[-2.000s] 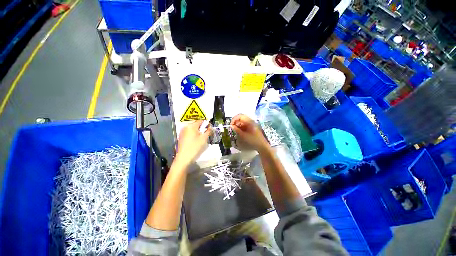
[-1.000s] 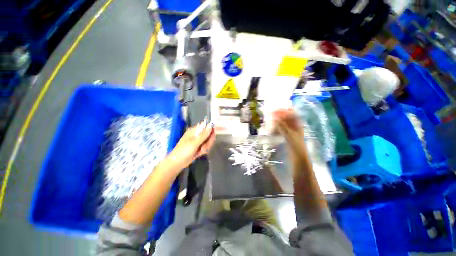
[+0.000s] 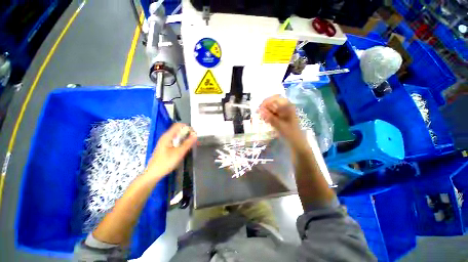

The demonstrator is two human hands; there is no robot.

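The clamp fixture (image 3: 229,108), dark and silver, sits on the white machine's front, with a white stick part (image 3: 240,106) lying across it. My left hand (image 3: 172,151) is left of the fixture by the blue tote's edge, its fingers closed around a small bunch of white stick parts (image 3: 181,136). My right hand (image 3: 279,115) is just right of the fixture, fingers curled together; whether it holds a part is not clear. A loose pile of white stick parts (image 3: 238,159) lies on the grey metal tray (image 3: 220,189) below the fixture.
A blue tote (image 3: 38,169) full of white sticks stands at left. A clear plastic bag (image 3: 318,110) and a light-blue stool (image 3: 385,140) are at right. Red-handled scissors (image 3: 324,27) lie on the machine's white ledge. A round-ended metal arm (image 3: 162,71) stands left of the machine.
Both hands were together at the fixture two seconds ago. Since then they have moved apart, the left hand going left and down towards the tote. The camera view has shifted.
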